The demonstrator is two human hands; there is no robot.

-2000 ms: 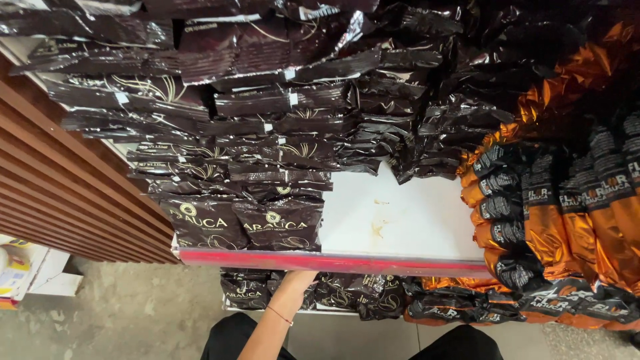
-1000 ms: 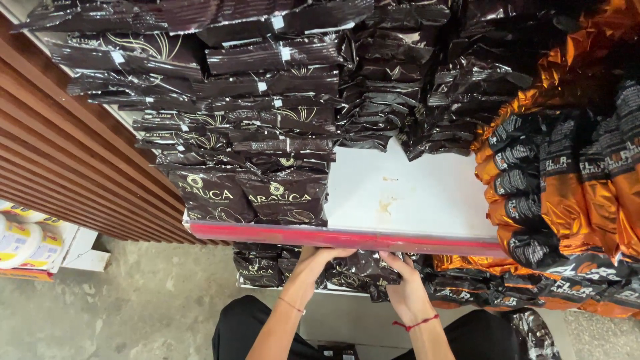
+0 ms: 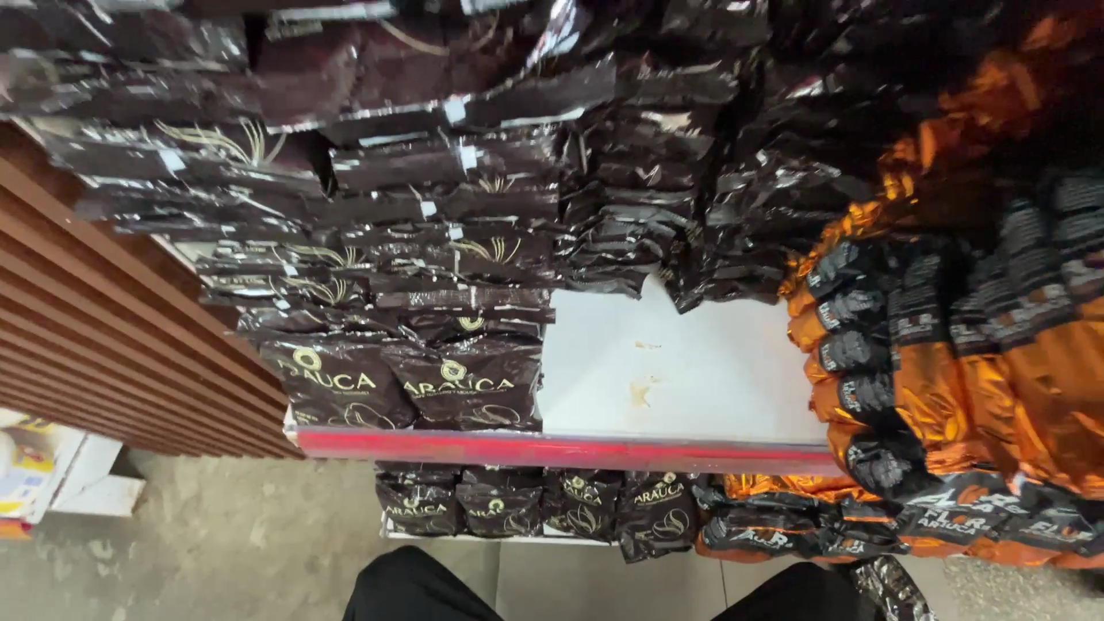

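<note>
Neither of my hands shows in the view now. Dark brown foil coffee bags [image 3: 470, 384] stand in rows on the left of a white shelf [image 3: 673, 371] with a red front strip [image 3: 552, 450]. Further rows of dark bags [image 3: 638, 190] lie behind the bare white part. Orange and black foil bags [image 3: 940, 379] fill the right side. On a lower shelf, several dark bags [image 3: 500, 503] sit side by side, one [image 3: 660, 517] jutting out past the others, with orange and black bags [image 3: 759, 528] beside them.
A brown slatted panel [image 3: 129, 328] borders the shelf on the left. Beyond it, a white stand [image 3: 95, 474] holds packages. My knees [image 3: 418, 586] are below the shelf, over a grey floor [image 3: 233, 535]. A crumpled dark bag [image 3: 888, 586] lies by my right knee.
Both hands were at the lower shelf's dark bags, under the red strip, a second ago; they have left the view. Two seconds ago only one hand showed there.
</note>
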